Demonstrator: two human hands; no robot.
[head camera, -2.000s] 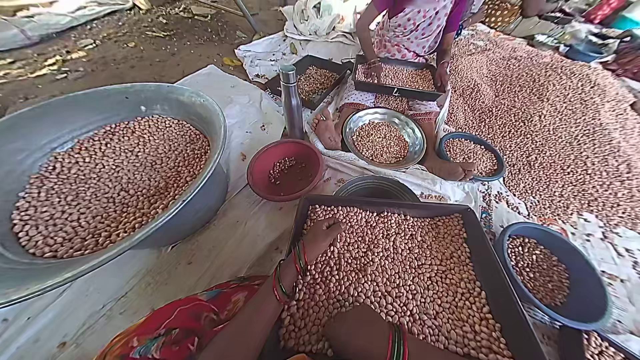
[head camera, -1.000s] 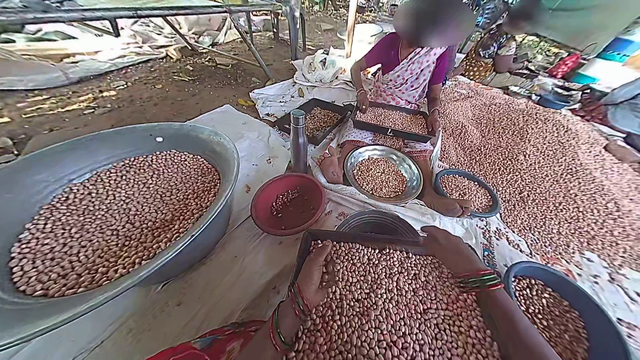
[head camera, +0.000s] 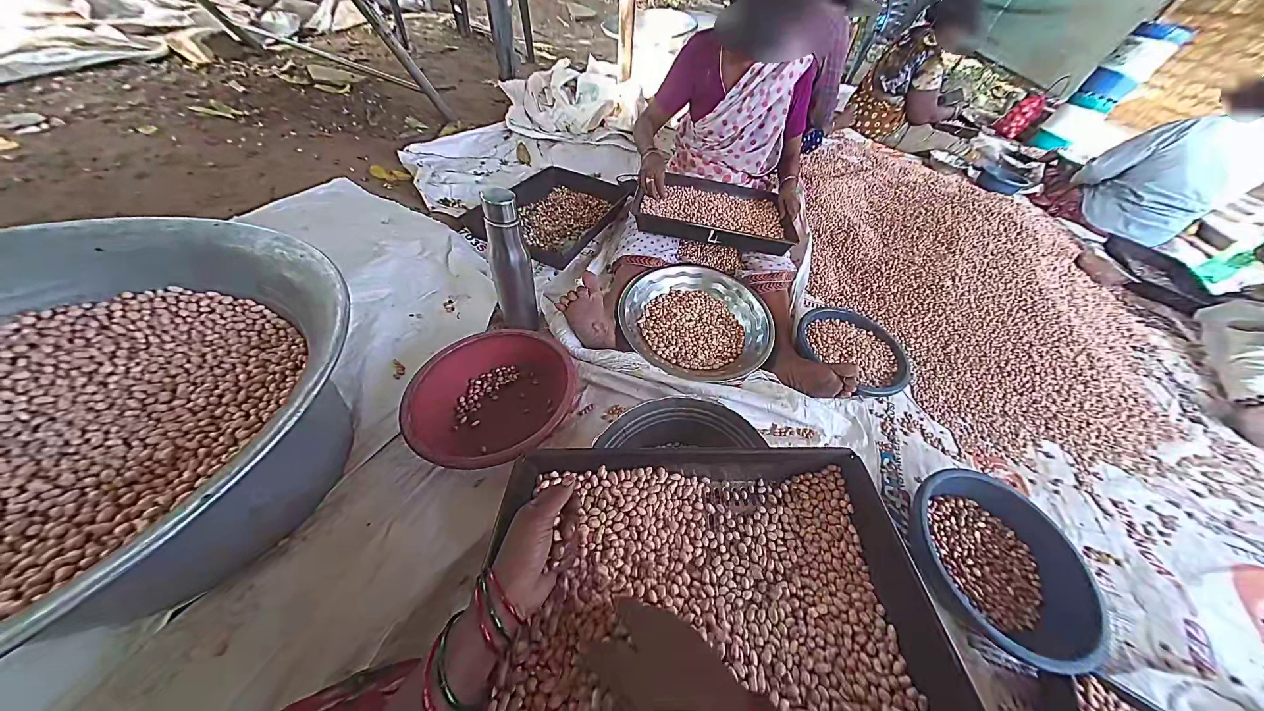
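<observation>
A dark rectangular tray (head camera: 894, 573) full of shelled peanuts (head camera: 731, 563) lies in front of me. My left hand (head camera: 533, 548), with red and green bangles at its wrist, is at the tray's left side, fingers on the peanuts near the edge; whether it pinches any cannot be told. My right hand (head camera: 662, 657) is blurred and low over the peanuts, its fingers hard to make out. Just beyond the tray sits a dark round basin (head camera: 681, 423). A red bowl (head camera: 420, 405) with a few peanuts stands to its left.
At left is a large metal tub (head camera: 331, 395) of peanuts; a steel bottle (head camera: 511, 262) stands ahead. A seated co-worker (head camera: 726, 109) holds a tray (head camera: 716, 235) behind a steel bowl (head camera: 760, 341). Grey basins (head camera: 1076, 612) (head camera: 894, 380) and a peanut heap (head camera: 968, 306) lie right.
My right hand has moved from the tray's far edge down to the peanuts near me. My left hand remains at the left side.
</observation>
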